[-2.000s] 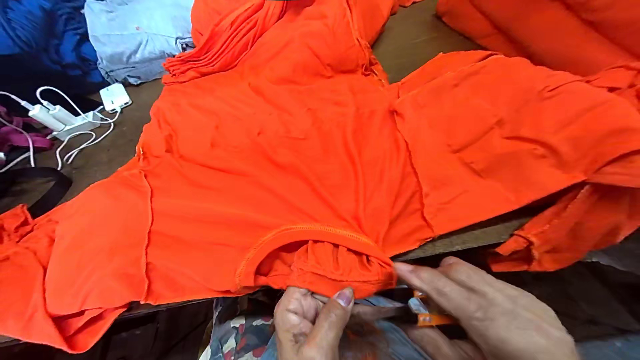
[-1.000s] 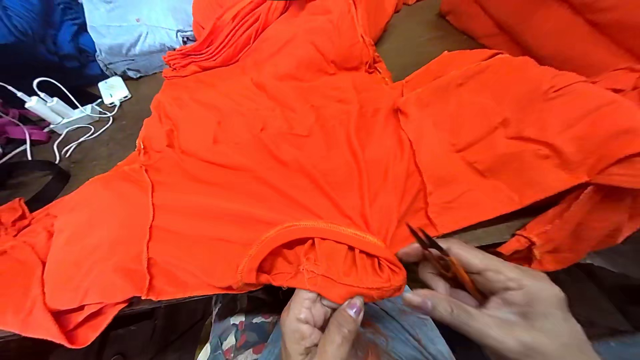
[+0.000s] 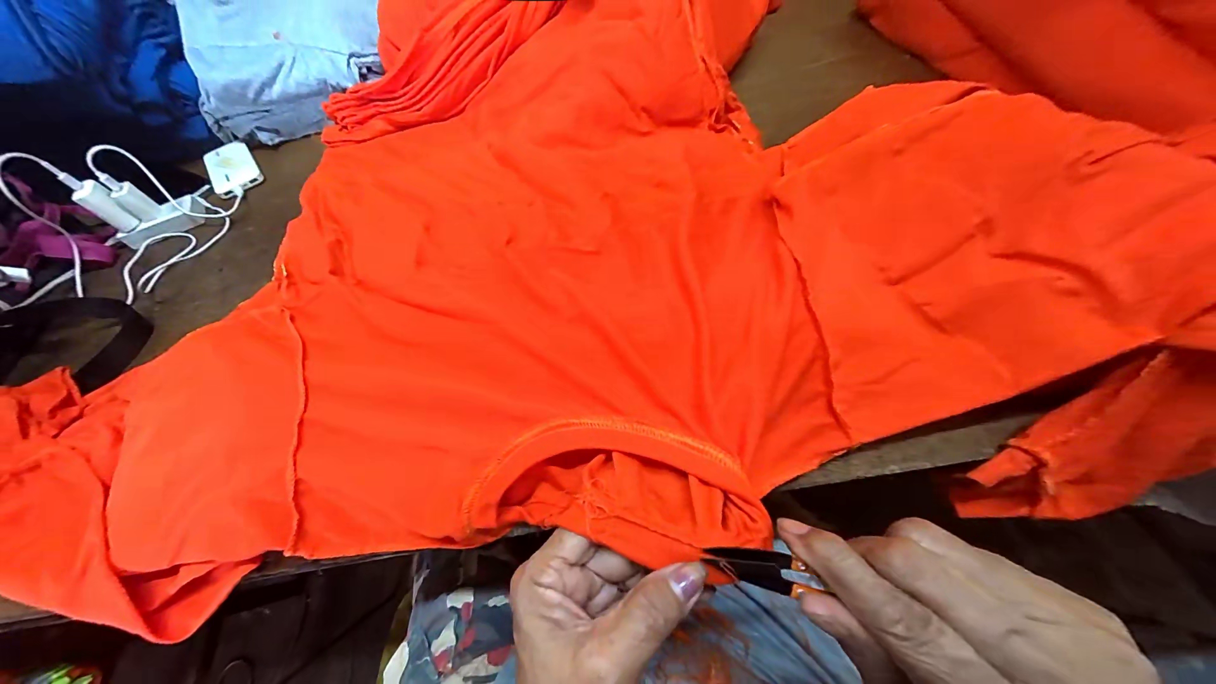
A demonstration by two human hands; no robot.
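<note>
An orange long-sleeved shirt (image 3: 551,285), inside out with its seams showing, lies spread over the table, its neckline toward me. At the near edge my left hand (image 3: 608,608) pinches the neckband (image 3: 617,432) between thumb and fingers. Just right of it, my right hand (image 3: 931,598) holds small thread snips (image 3: 760,570) with dark blades and orange grips. Their blade tips touch or nearly touch the neckband beside my left thumb. Loose threads hang inside the neck opening. The handles are mostly hidden by my right fingers.
White chargers with cables on a power strip (image 3: 161,223) sit at the left, beside a black strap (image 3: 119,347). Folded grey cloth (image 3: 280,66) and blue fabric (image 3: 95,76) lie at the back left. More orange fabric (image 3: 1064,57) is at the back right of the wooden table (image 3: 817,66).
The snips, held away to the right of the neckband one second ago, have moved left to its edge. My left hand keeps its hold on the neckband.
</note>
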